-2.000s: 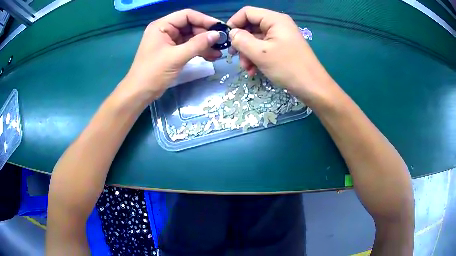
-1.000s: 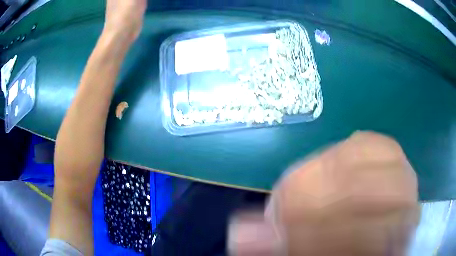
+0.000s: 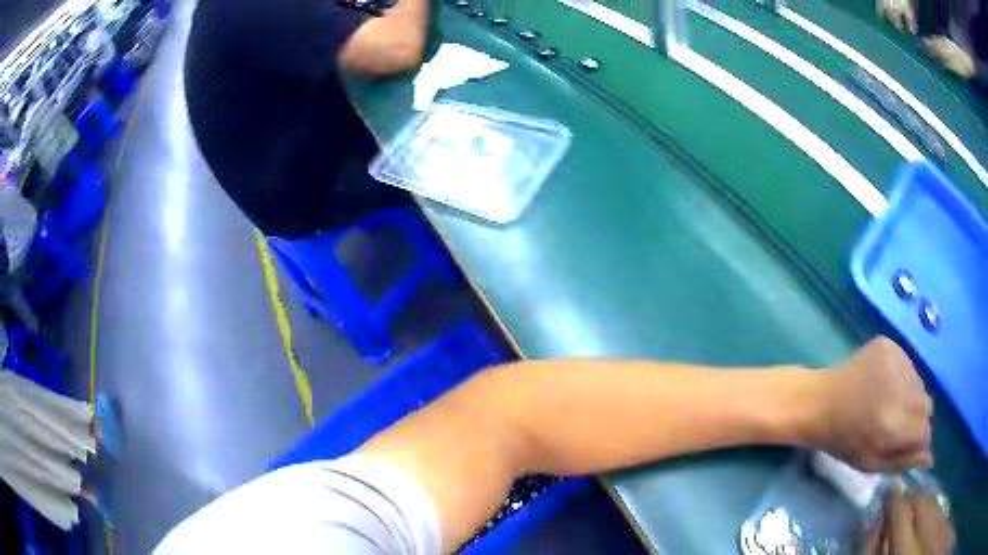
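Note:
My left hand is a curled fist at the lower right, above the near clear box. Whether it holds anything is hidden. My right hand shows only as blurred fingers just below it, near the bottom edge; what they hold cannot be told. The clear box lies under the hands, partly hidden and cut off. It has small silvery-white pieces and a white paper in it. The light-blue tray lies beyond, with two round components in it.
A second clear box and a white tissue lie up the bench, beside a seated person in black. Small round components line the bench. A blue stool and blue bin stand at its side.
The view has swung left, bringing the neighbour and second box further in. The near box has shifted to the lower right. My hands, apart one second ago, are now close together above it.

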